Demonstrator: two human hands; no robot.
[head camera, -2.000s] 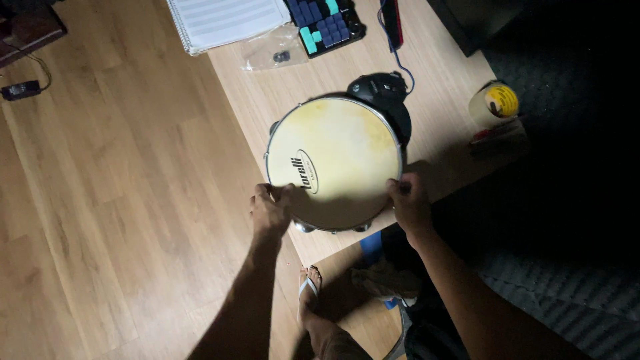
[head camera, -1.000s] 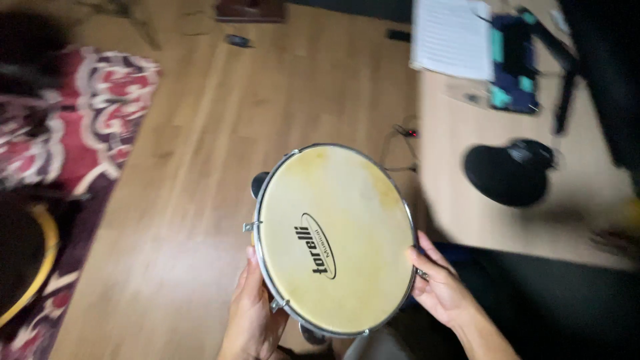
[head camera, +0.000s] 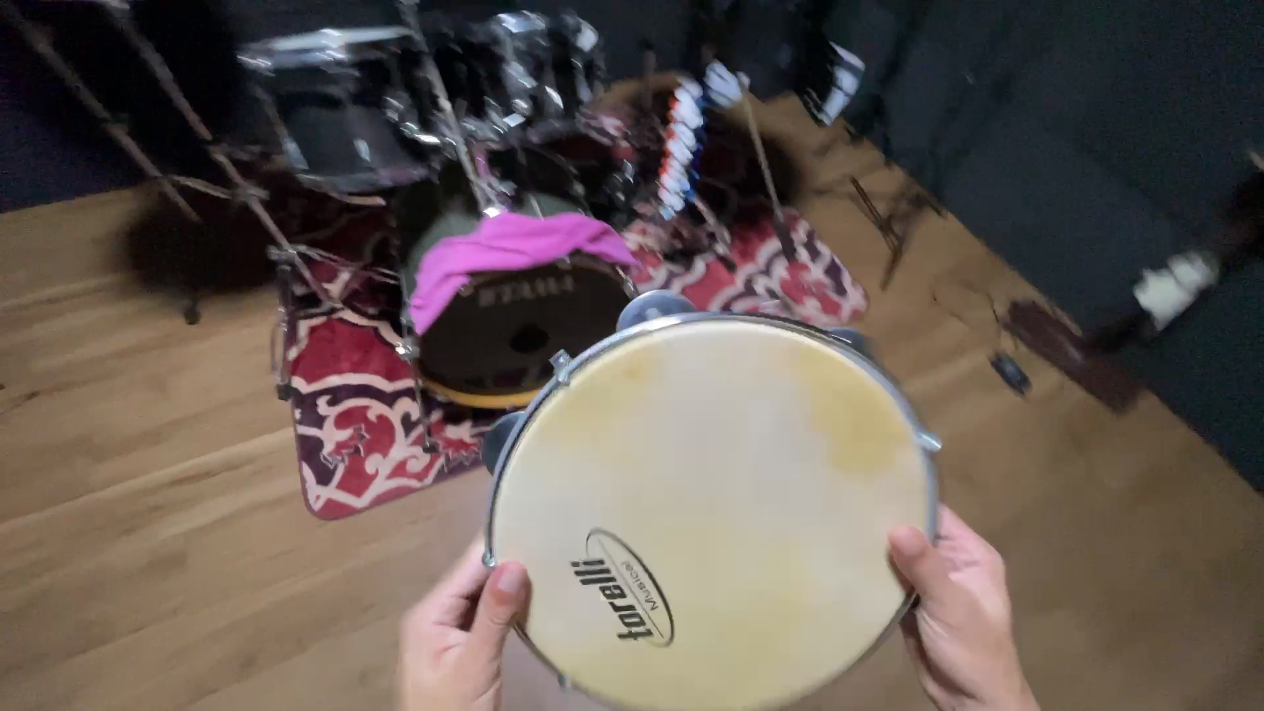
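A Torelli pandeiro (head camera: 731, 494) with a cream head, metal rim and jingles fills the lower middle of the view, its head facing me. My left hand (head camera: 459, 632) grips its lower left rim, the thumb on the edge of the head beside the printed logo. At the lower right rim, my right hand (head camera: 958, 612) holds it the same way, thumb on the head. The fingers of both hands are partly hidden behind the frame.
Beyond the pandeiro stands a drum kit with a Tama bass drum (head camera: 523, 331), a pink cloth (head camera: 513, 247) over its top, and toms (head camera: 341, 109). A patterned rug (head camera: 365, 425) lies under it. Stand legs (head camera: 247, 197) spread at left; a small dark object (head camera: 1009, 373) is on the wooden floor.
The view has swung from the desk to the drum kit. Lifted off the desk between the two earlier frames, the pandeiro stays in both my hands.
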